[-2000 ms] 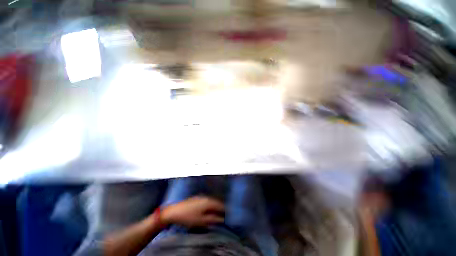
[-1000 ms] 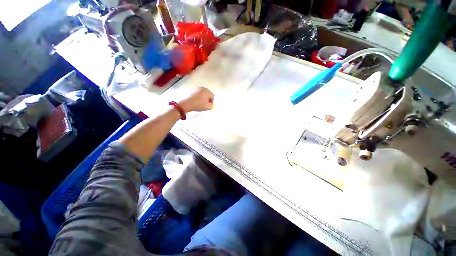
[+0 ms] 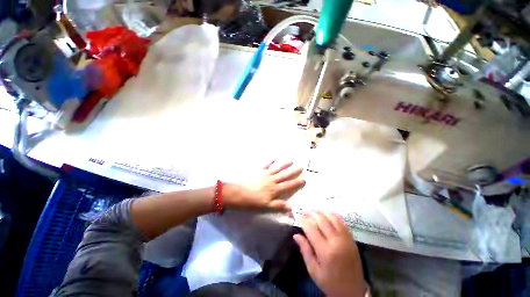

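A white fabric piece [image 3: 250, 229] lies at the table's front edge and hangs over it. My left hand [image 3: 270, 190] lies flat on it, palm down, fingers spread, left of the needle area. My right hand [image 3: 332, 249] is at the piece's right edge, fingertips and thumb on the cloth close to my left fingers. The cream sewing machine [image 3: 372, 104] stands behind and to the right. Glare hides the outline of the cloth on the bed. Another white piece [image 3: 372, 156] lies under the machine arm, its pointed corner at the front edge.
A long white panel [image 3: 174, 69] with a rounded end lies at the left, beside a red plastic bag [image 3: 116, 55]. A blue tool [image 3: 249, 72] and green lamp [image 3: 334, 23] are behind the needle. A blue crate [image 3: 58, 238] holding cloth stands below the table. Crumpled white scraps [image 3: 491, 226] hang at right.
The view has turned right towards the machine. My left hand has come from the long panel to the front edge and spread its fingers. My right hand has come into view at the cloth.
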